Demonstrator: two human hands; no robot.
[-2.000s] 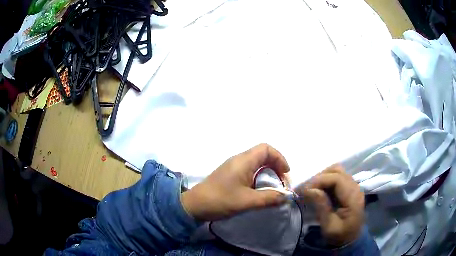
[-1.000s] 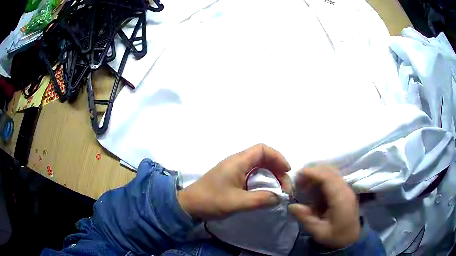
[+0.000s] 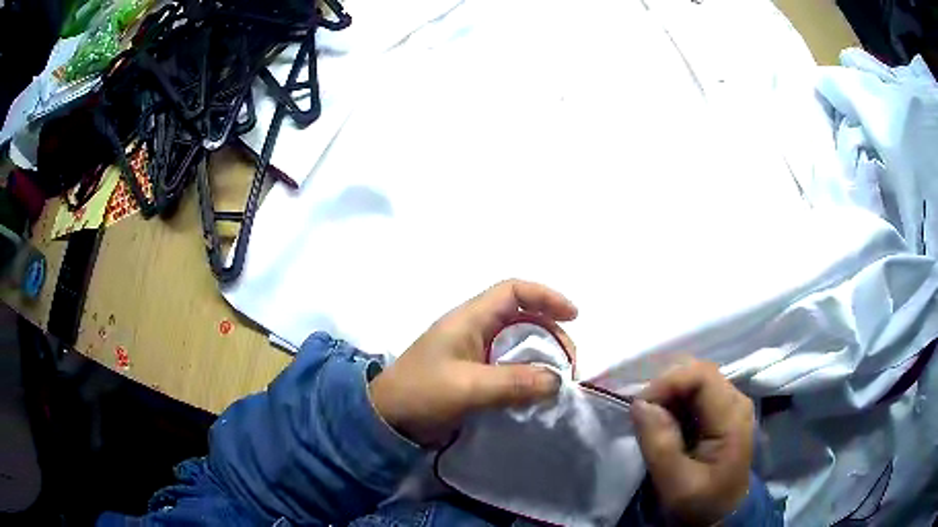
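A white jacket part with thin dark red piping (image 3: 545,453) hangs between my hands at the bottom centre, near my lap. My left hand (image 3: 468,365) grips its cloth between thumb and fingers, with a red-edged loop of cloth curving up inside the fingers. My right hand (image 3: 699,432) is to the right, its thumb and fingertips pinching the end of the red-piped edge, which is stretched between the hands. Any tool in the right hand is hidden or too unclear to tell. White jackets (image 3: 576,185) lie layered on the table beyond my hands.
Black hangers (image 3: 231,185) lie tangled at the upper left, beside a green plastic bag (image 3: 98,51). The wood-coloured table (image 3: 165,299) shows at the left with small red scraps. More white jackets (image 3: 874,309) are heaped at the right.
My right hand has moved slightly right and down, away from the left, and the piped edge is now stretched between them. The left hand has shifted slightly, with more of the cloth showing below.
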